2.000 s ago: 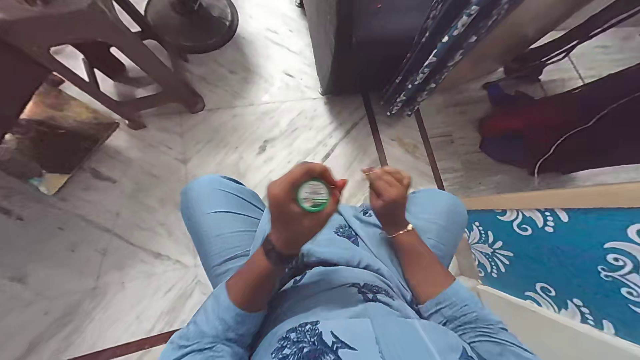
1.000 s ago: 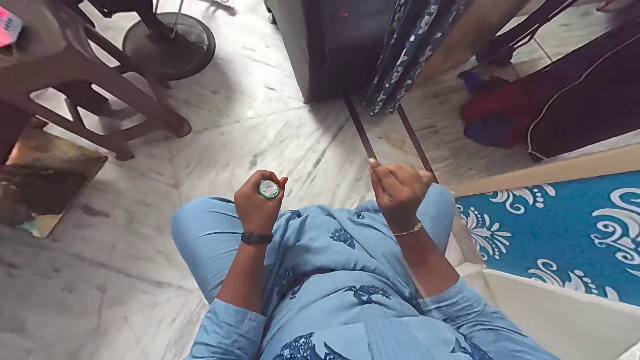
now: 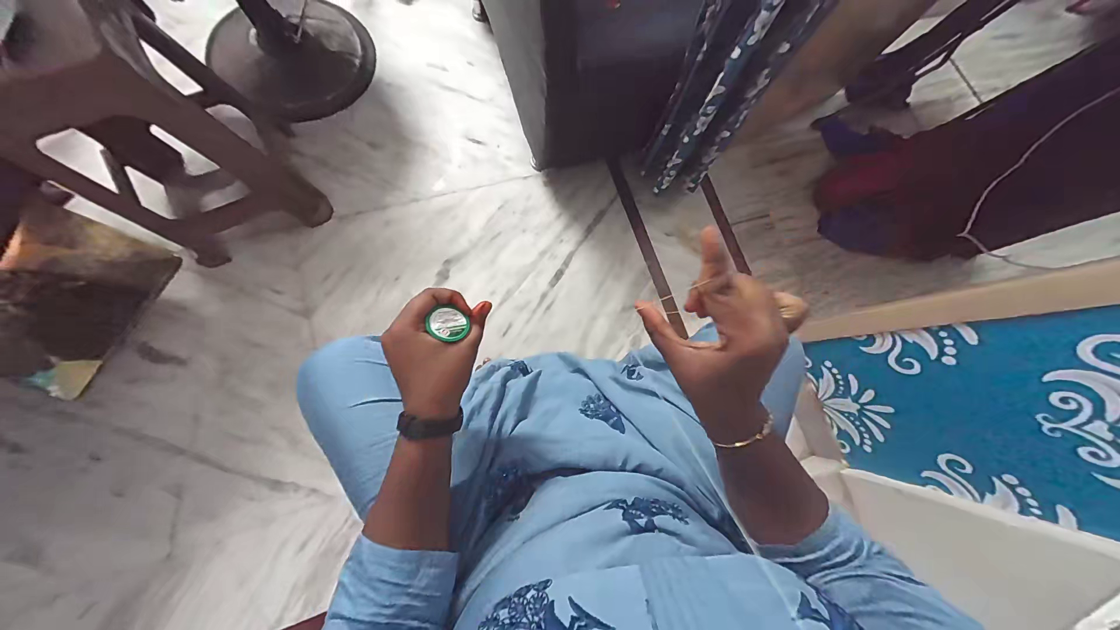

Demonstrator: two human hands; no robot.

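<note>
My left hand (image 3: 433,354), wearing a dark wristband, is closed around a small round item (image 3: 448,323) with a green rim and a pale, marked end face; it looks like a thread spool seen end-on. My right hand (image 3: 731,332), with a thin bracelet, is raised to the right of it, thumb and index finger spread and the other fingers partly curled. Fine strands, apparently thread (image 3: 670,305), cross near its thumb and index finger. Whether the curled fingers grip the strand is unclear. A faint pale line runs below that wrist over the blue printed clothing (image 3: 604,490).
A plastic stool (image 3: 192,157) and a round black stand base (image 3: 306,61) are at the upper left. Ahead stand a dark cabinet (image 3: 595,79) and a patterned curtain (image 3: 717,87). At right are dark red cloth (image 3: 927,192) and a blue patterned surface (image 3: 962,411).
My hands, close together two seconds ago, are now farther apart. The right thumb and index finger have spread since one second ago. The left hand keeps its hold on the round item.
</note>
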